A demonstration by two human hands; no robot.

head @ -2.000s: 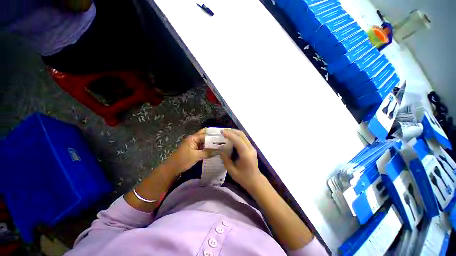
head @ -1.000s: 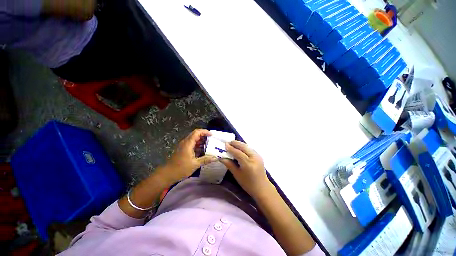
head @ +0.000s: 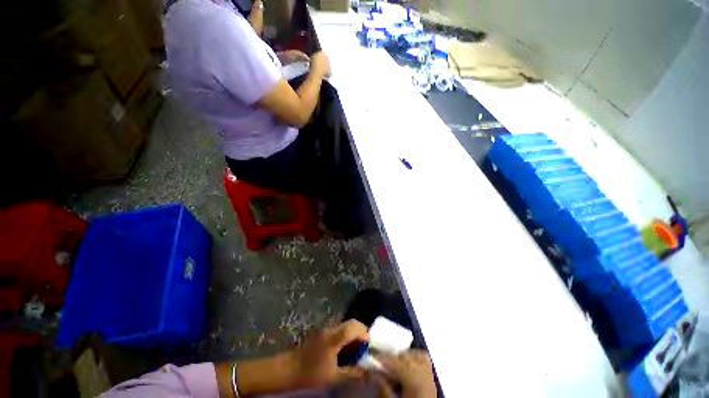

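My left hand and my right hand are together at the bottom of the head view, beside the bench edge, both blurred. Between them is a small retail box, with its white side showing and a bit of blue near my left fingers. Both hands are on the box. My right hand is partly cut off by the lower edge. The contents of the box cannot be seen.
The white bench runs away on the right, with a small dark object and a row of blue packed cartons. A coworker sits on a red stool. A blue crate stands on the floor at left.
The view has swung up and away along the bench, so the hands and box now sit lower in the frame. The coworker's upper body has come into view and the loose carton pile is mostly out.
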